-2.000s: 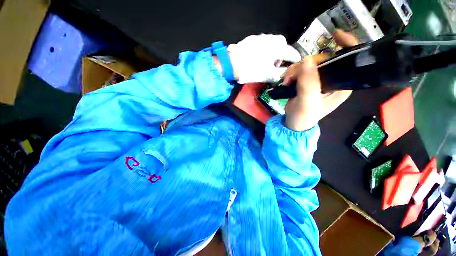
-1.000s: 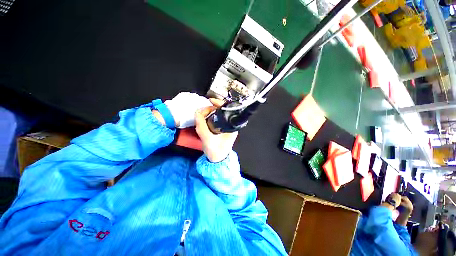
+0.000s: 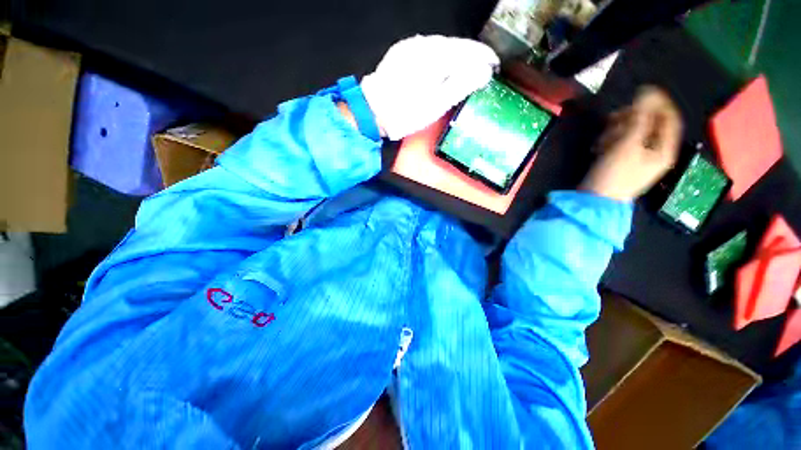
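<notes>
A circuit board unit (image 3: 497, 132), bright green in a thin black frame, lies on a salmon-red foam pad (image 3: 479, 195) in front of me. My left hand (image 3: 429, 83), in a white glove, is at the unit's upper left corner, its fingertips at the frame; whether it grips the unit I cannot tell. My right hand (image 3: 639, 145), bare and blurred, is right of the unit, off it, with fingers curled; whether it holds anything I cannot tell. The black electric screwdriver (image 3: 624, 33) hangs above the unit's far side, free of both hands.
The screw feeder (image 3: 524, 25) is behind the pad, partly hidden. At the right are another unit (image 3: 696, 192), a further unit (image 3: 725, 261), a red pad (image 3: 746, 136) and piled pads (image 3: 766, 277). Cardboard boxes (image 3: 672, 387) and a blue-violet plastic bin or stool (image 3: 119, 134) stand below the bench.
My right hand has let go of the screwdriver and moved right, towards the other units. The screwdriver now hangs further back, and the unit on the pad shows almost fully.
</notes>
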